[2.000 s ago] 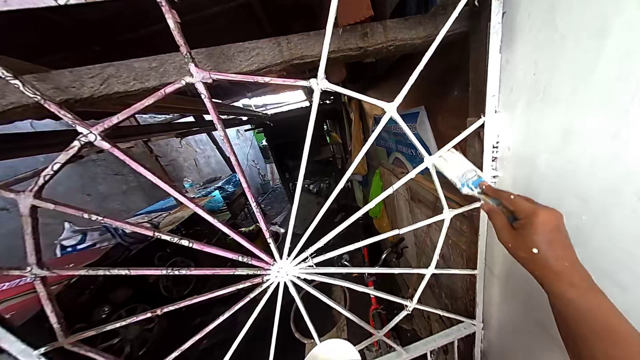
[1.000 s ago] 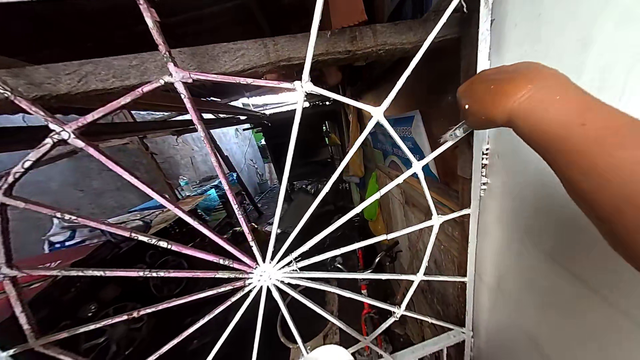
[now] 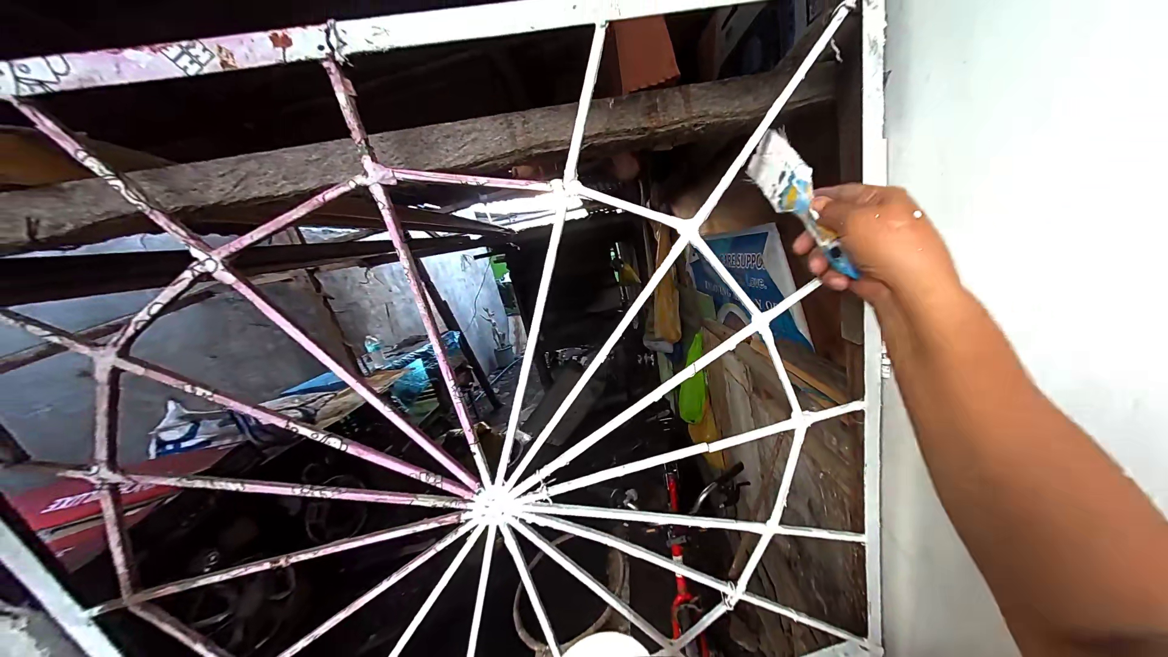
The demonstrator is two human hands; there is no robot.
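Note:
My right hand [image 3: 881, 242] grips a paintbrush [image 3: 783, 173] by its handle, at the right of the view. White paint covers the bristles, which point up and left beside a slanting white bar of a metal window grille [image 3: 493, 505]; whether they touch it I cannot tell. The grille's bars spread from a hub like a web. Those on the right are white, while those on the left show worn pink and dark marks. White specks dot the back of the hand. A round white thing [image 3: 607, 644] shows at the bottom edge. My left hand is out of view.
A pale wall [image 3: 1022, 137] stands right of the grille's white frame [image 3: 873, 365]. Behind the bars are a rough wooden beam [image 3: 456, 137], a poster with writing [image 3: 744, 265], a red bicycle frame [image 3: 677, 547] and a cluttered table [image 3: 365, 388].
The view has tilted up to show the grille's top frame. The brush, partly hidden by my hand one second ago, is plainly visible, now beside a higher slanting bar.

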